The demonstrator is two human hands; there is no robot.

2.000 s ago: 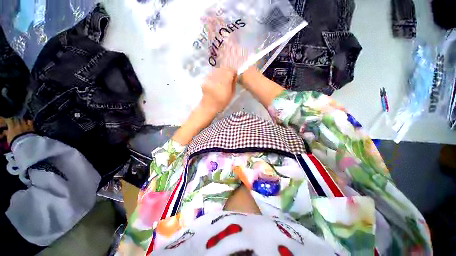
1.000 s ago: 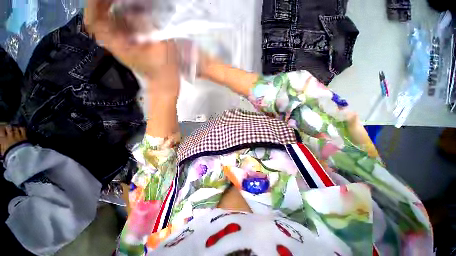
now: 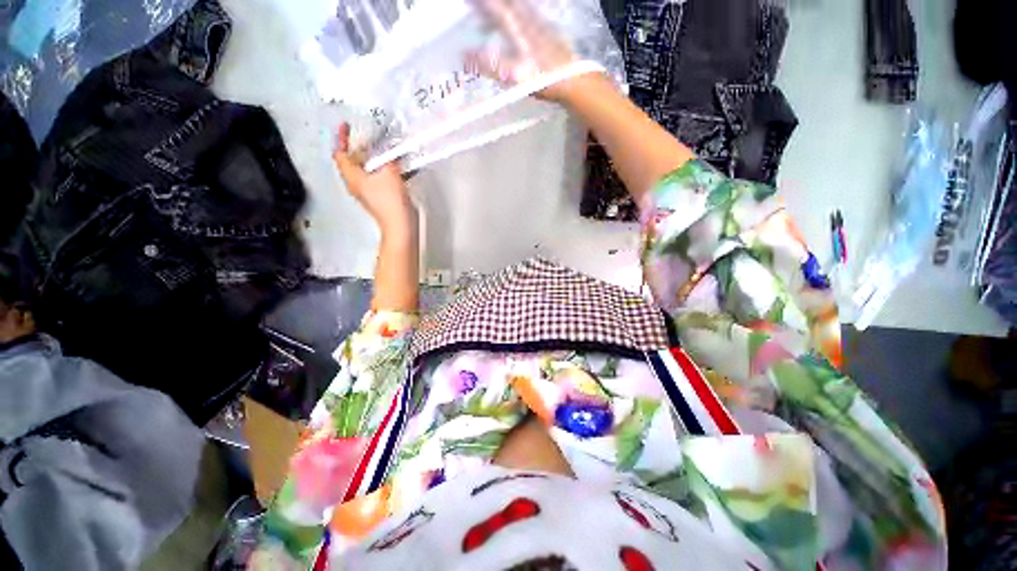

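A clear garment polybag [image 3: 446, 95] with dark lettering lies across both hands above the white table. Its pale seal strip [image 3: 491, 128] slants along the near edge. My left hand [image 3: 374, 178] is at the bag's left corner, one digit sticking up beside it; its other fingers are hidden, so its grip is unclear. My right hand [image 3: 530, 45] reaches past the strip and shows blurred through the film; its fingers look spread. A dark denim jacket [image 3: 719, 56] lies folded right of the bag.
More dark denim jackets [image 3: 167, 167] are piled at left, near another person's grey sleeve [image 3: 89, 435]. Pens or snips [image 3: 839, 236], blue-tinted plastic [image 3: 909, 212] and a printed bag [image 3: 959, 190] lie at right on the white table [image 3: 825, 145]. A cardboard piece [image 3: 271, 446] shows below.
After both hands swung left with the blurred plastic, my right hand is back to the right. My hands are now wider apart than two seconds ago, with the bag between them.
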